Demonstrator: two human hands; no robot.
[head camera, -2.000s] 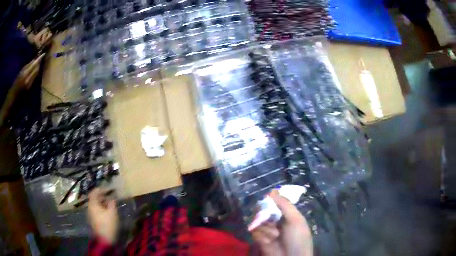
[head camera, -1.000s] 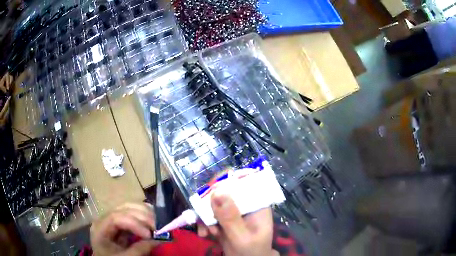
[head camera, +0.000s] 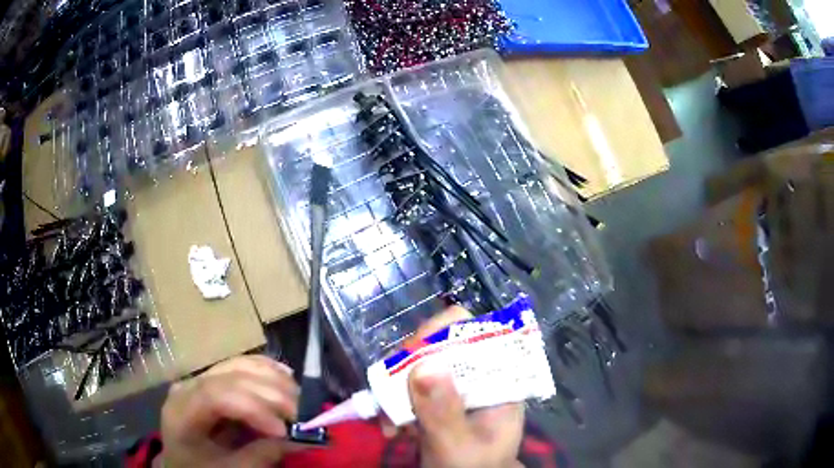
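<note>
My right hand (head camera: 448, 402) holds a white glue tube (head camera: 475, 370) with blue and red print. Its pale pink nozzle (head camera: 340, 412) points left, and the tip is at the small black end piece (head camera: 308, 433). My left hand (head camera: 233, 411) pinches the end piece at its left side. The long black strip (head camera: 315, 292) stands up from the end piece, its far end over the clear tray (head camera: 285, 206). Whether the nozzle touches the end piece, and any glue there, is too small to tell.
Black strips lie across the clear tray. A tray of black parts (head camera: 78, 292) is at the left, with a crumpled tissue (head camera: 209, 271) on cardboard (head camera: 174, 224). A large far tray (head camera: 183, 69), a red-and-black pile (head camera: 430, 32) and a blue bin (head camera: 581, 26) are behind. Cartons (head camera: 732, 247) stand right.
Since two seconds ago, my hands have come together, with a black strip part now in my left hand. In the last second, the tube has shifted slightly right; the nozzle stays at the end piece.
</note>
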